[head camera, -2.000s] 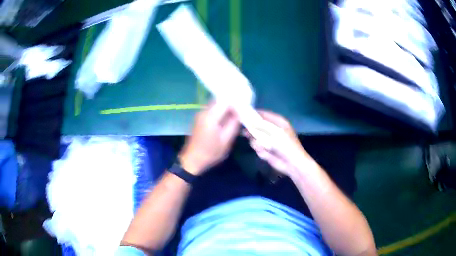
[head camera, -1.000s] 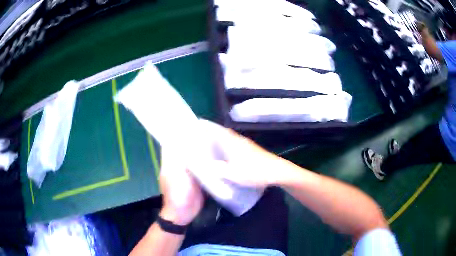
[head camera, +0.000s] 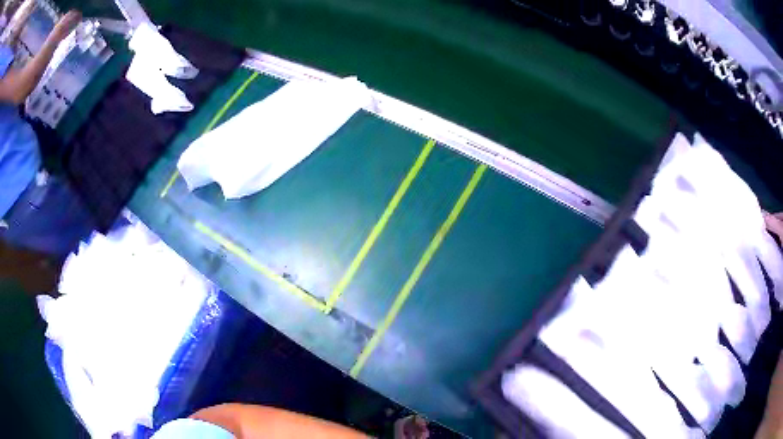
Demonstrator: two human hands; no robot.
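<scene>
A black tray point(head camera: 558, 287) at the right holds several white bagged parts point(head camera: 687, 257) lying side by side. A sliver of skin at the right edge looks like my right hand point(head camera: 775, 225); what it holds or touches cannot be told. A forearm shows below it at the same edge. My left forearm crosses the bottom edge and my left hand is out of view. A small flat pile of white sleeves point(head camera: 266, 141) lies on the green bench at the left, its far end over the pale rail.
A blue-edged bag of white sleeves point(head camera: 129, 317) stands below the bench at left. A person in blue point(head camera: 17, 154) is at the far left beside a dark tray point(head camera: 124, 159) with loose white sleeves. Trays of white parts point(head camera: 678, 34) stand at the upper right.
The white bagged part is no longer seen between my hands. My hands have gone from the middle to the picture's edges. The view has turned, and the tray now shows at lower right.
</scene>
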